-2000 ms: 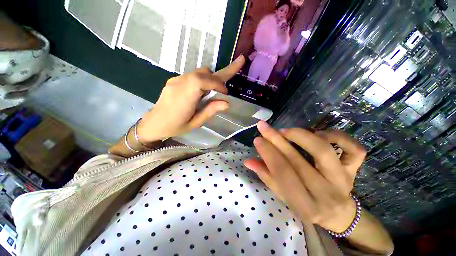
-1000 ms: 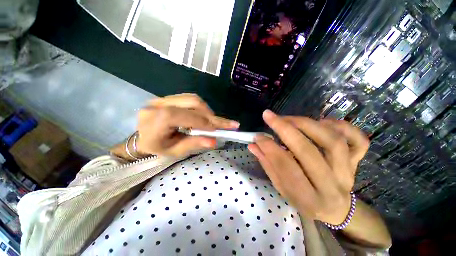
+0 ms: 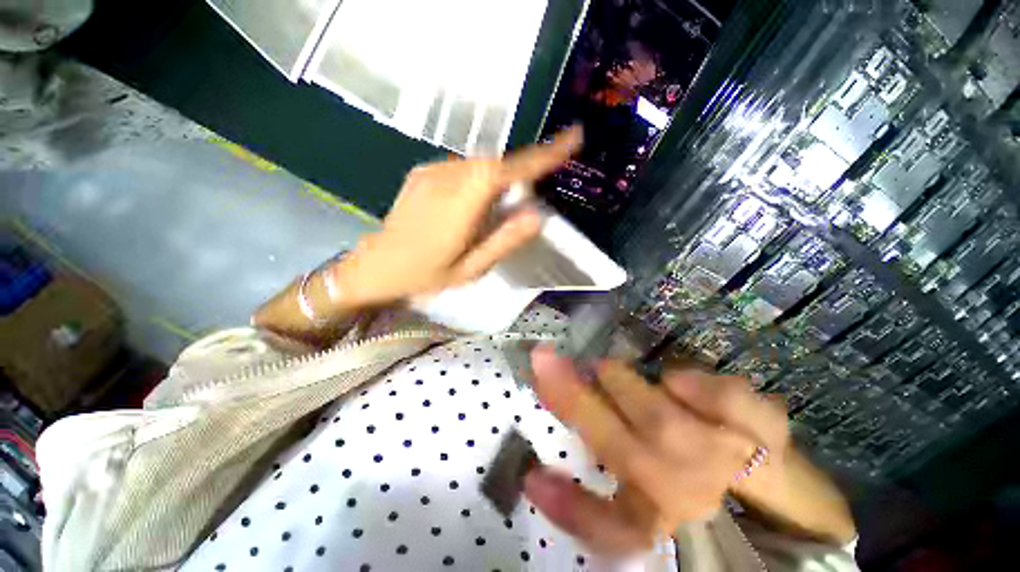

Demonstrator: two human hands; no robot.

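My left hand (image 3: 447, 229) holds a folded white backing strip (image 3: 537, 274) between thumb and fingers. Its index finger is stretched out over the lower edge of the smartphone (image 3: 626, 84), by the dark screen; I cannot tell if it touches. My right hand (image 3: 654, 447) is blurred, low and right of the strip, with thumb and fingers spread. A small dark square pad (image 3: 509, 472) is at its thumb tip, over my dotted shirt. A grey blur near its index finger is unclear.
The blister tray (image 3: 951, 279) with rows of circuit boards (image 3: 833, 145) fills the right side, with glare. Pad sheets (image 3: 414, 56) lie fanned left of the phone on the dark green bench top (image 3: 336, 156). A cardboard box (image 3: 62, 335) stands on the floor at left.
My left hand has risen towards the phone, opening the strip from its edge-on view. My right hand has moved down, away from the strip, with the dark pad now showing at its thumb.
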